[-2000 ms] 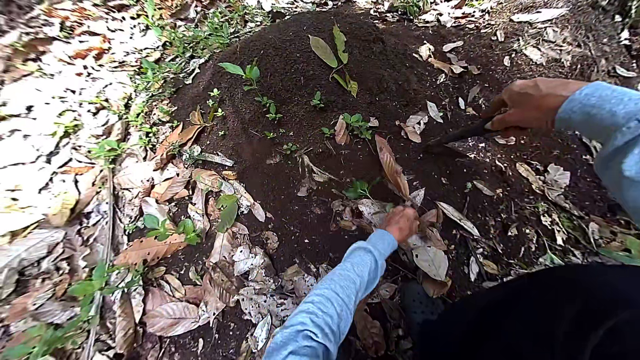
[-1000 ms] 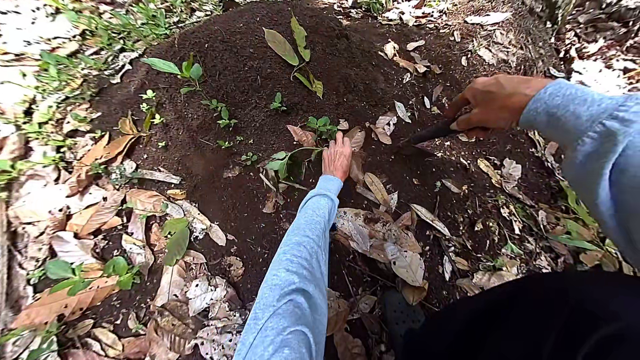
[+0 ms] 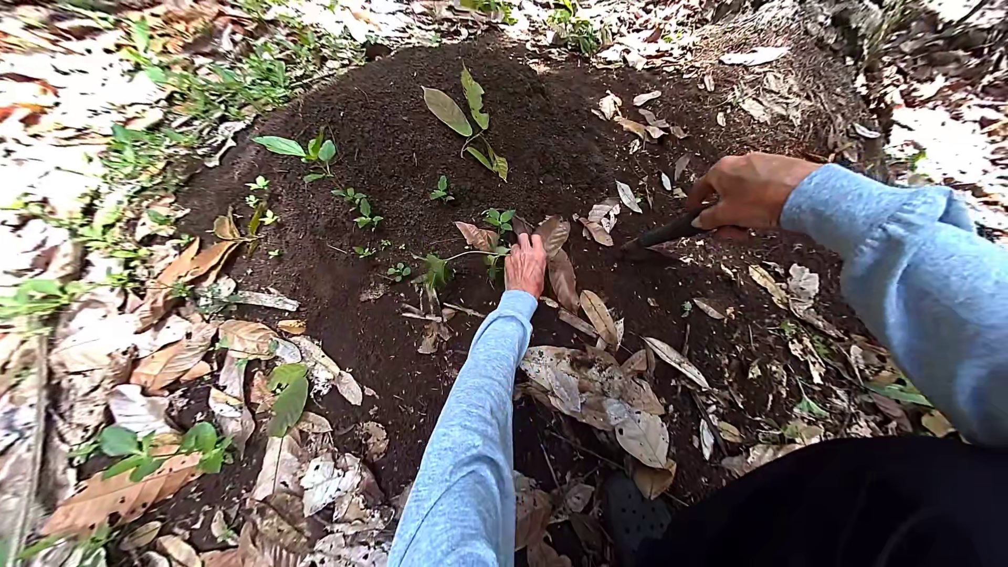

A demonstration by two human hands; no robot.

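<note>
My left hand [image 3: 526,266] is closed around the stem of a small green plant [image 3: 438,270], whose leaves hang to its left, low on a mound of dark soil [image 3: 378,102]. Brown dry leaves [image 3: 562,277] lie right beside its fingers. Further right, my right hand [image 3: 744,195] grips the dark handle of a tool [image 3: 669,231]; the tool's far end is at the soil and its kind cannot be told. Between the hands is bare soil with a few dry leaves.
Small green seedlings [image 3: 441,189] and a sprig with long leaves [image 3: 447,112] are on the mound. Leaf litter [image 3: 594,386] covers the near ground. A dark perforated shoe [image 3: 634,508] shows at the bottom, beside dark clothing [image 3: 835,504].
My left hand has moved up the mound from the dry leaves lower down, and a green plant is now in it. My right hand keeps hold of the tool. The view has shifted somewhat.
</note>
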